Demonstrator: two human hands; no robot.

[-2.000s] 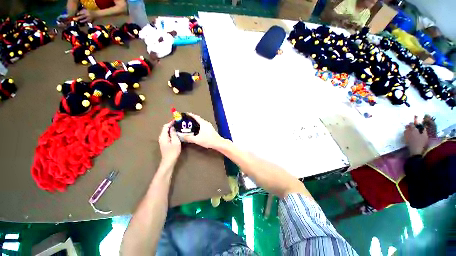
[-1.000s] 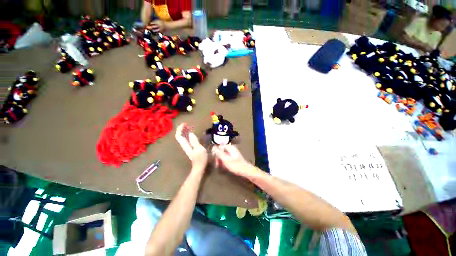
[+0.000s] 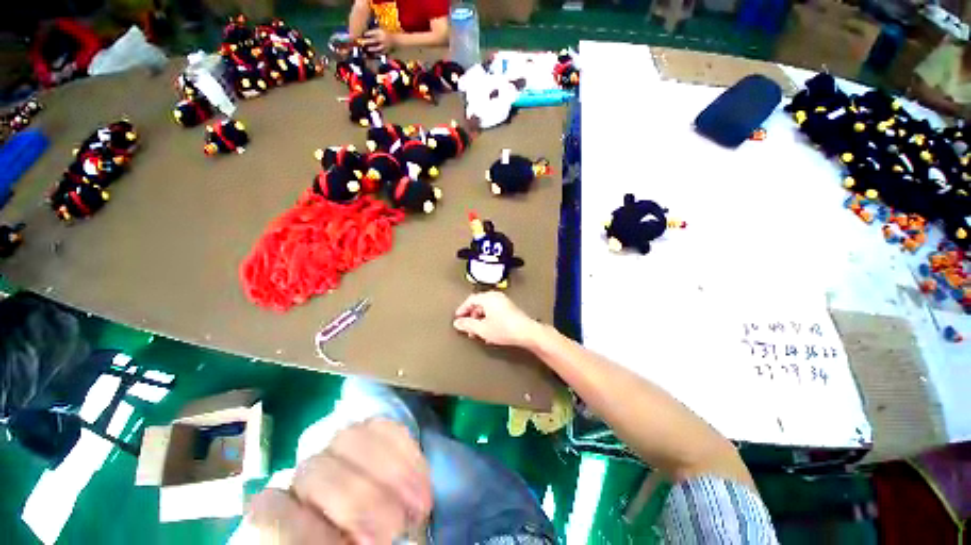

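Note:
A black plush penguin with a white belly and a small pointed red-and-yellow hat stands upright on the brown table; it has no red band. My right hand rests on the table just in front of it, not touching, fingers curled together with nothing visible in them. My left hand is large and blurred close to the camera at the bottom, fingers curled; whether it holds anything cannot be seen. A heap of red scarves lies left of the penguin.
Red-banded penguins lie beyond the scarves. Unbanded penguins lie on the brown table and white table. Snips lie near the front edge. A dark blue case and a black penguin heap are right. A person's hands show beyond.
The view has swung left. My hands have let go of the penguin, which stands alone. My left hand has come back towards the camera. Another penguin now lies on the white table, unlike two seconds ago.

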